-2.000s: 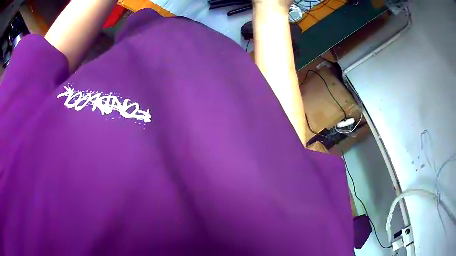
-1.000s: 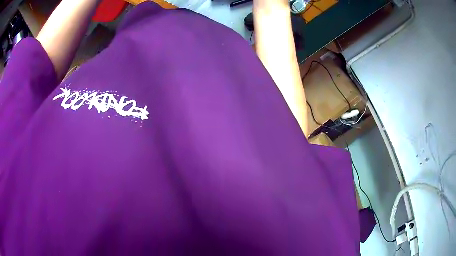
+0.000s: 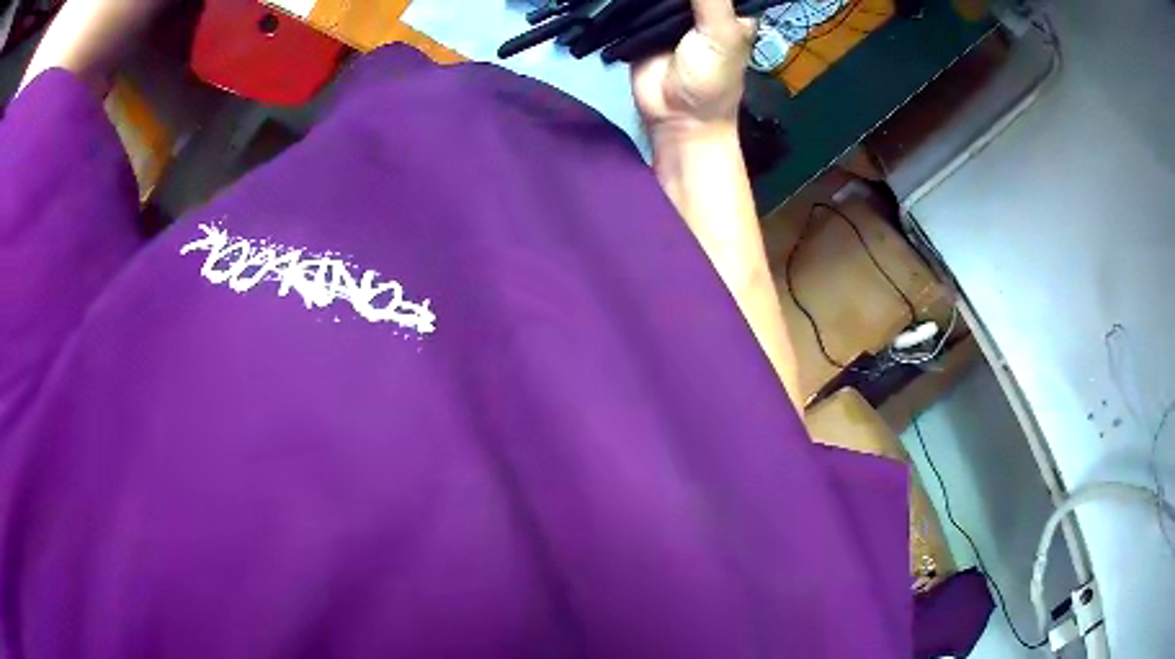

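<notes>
Several slim black tubes lie close together at the top edge of the view, over the white sheet. My right hand is at their right end, with the thumb across them and the fingers partly hidden; it grips them. The far ends of some tubes are cut off by the top edge. My left forearm reaches out at the top left corner; the left hand is cut off by the picture's edge.
A red stool stands at the upper left beside the orange-yellow border. Thin cables lie right of my right hand. The dark green table edge, a carton and a pale wall are at the right.
My right hand has come down into view with a bundle of black tubes. My left forearm has moved outward to the left, and more of the red stool shows.
</notes>
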